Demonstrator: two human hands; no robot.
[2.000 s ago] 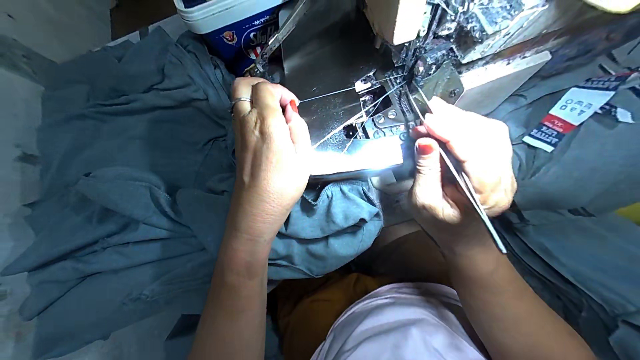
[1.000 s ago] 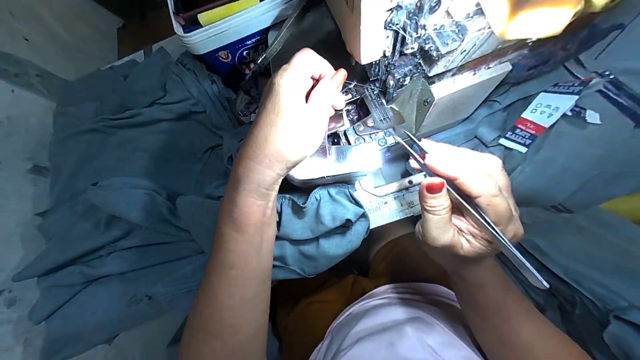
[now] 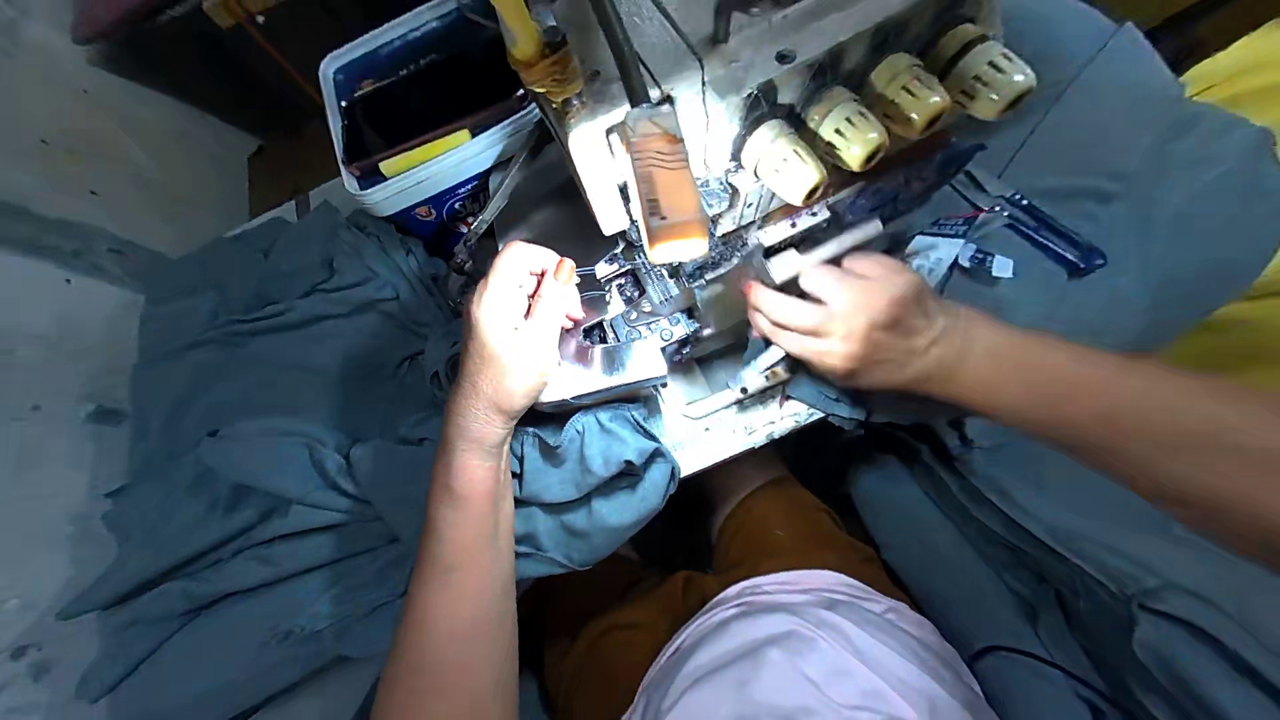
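My left hand [image 3: 520,335] is raised at the left of the overlock sewing machine's needle area [image 3: 650,300], thumb and fingertips pinched together. Thin threads [image 3: 592,270] run from these fingertips toward the presser foot. My right hand [image 3: 850,320], blurred, is bent at the machine's right side, beside a pale metal bar [image 3: 825,250] and the looper cover area; whether it grips anything is unclear. The tweezers cannot be made out. Grey-blue fabric [image 3: 590,480] hangs bunched under the metal cloth plate [image 3: 605,372].
A lamp with an orange body [image 3: 668,190] hangs over the needle area. Several cream tension dials [image 3: 845,128] line the machine head. A white-rimmed bucket [image 3: 440,160] stands at the back left. Grey-blue cloth [image 3: 270,430] lies left, more [image 3: 1120,200] right, beside a dark blue tag or packet [image 3: 1050,235].
My right hand has moved right, away from the needle area; the tweezers seen in it earlier are no longer discernible. My left hand remains near the needle. The view has shifted, showing more of the machine head.
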